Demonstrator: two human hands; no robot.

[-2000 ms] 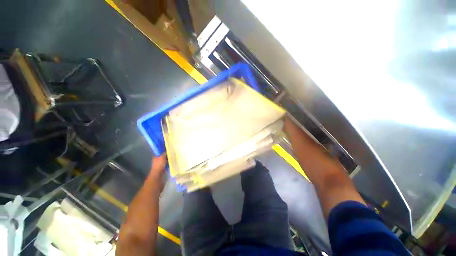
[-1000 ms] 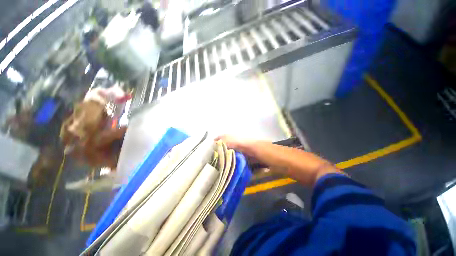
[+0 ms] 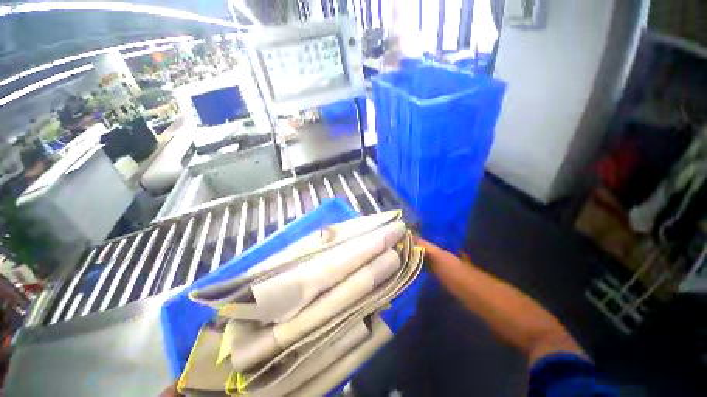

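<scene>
A shallow blue tote bin [image 3: 180,326] is held in front of me, tilted. Several cream cut panels [image 3: 310,291] with yellow edges lie folded over one another in it and stick out past its near side. My right hand [image 3: 425,252] grips the bin's right end, its fingers mostly hidden behind the panels and rim. My left hand [image 3: 170,391] shows only as a small patch at the bottom edge, by the bin's left corner; its fingers are hidden.
A roller conveyor [image 3: 225,233] runs just beyond the bin, with a steel worktable [image 3: 85,357] at near left. A touchscreen terminal [image 3: 306,66] stands behind the rollers. Tall stacked deep blue bins [image 3: 438,139] stand right of the conveyor's end. A white pillar [image 3: 543,101] is behind them.
The view has swung to the right and come nearer the rollers. The stacked blue bins and the terminal are now close ahead. The held bin moved with me, still loaded.
</scene>
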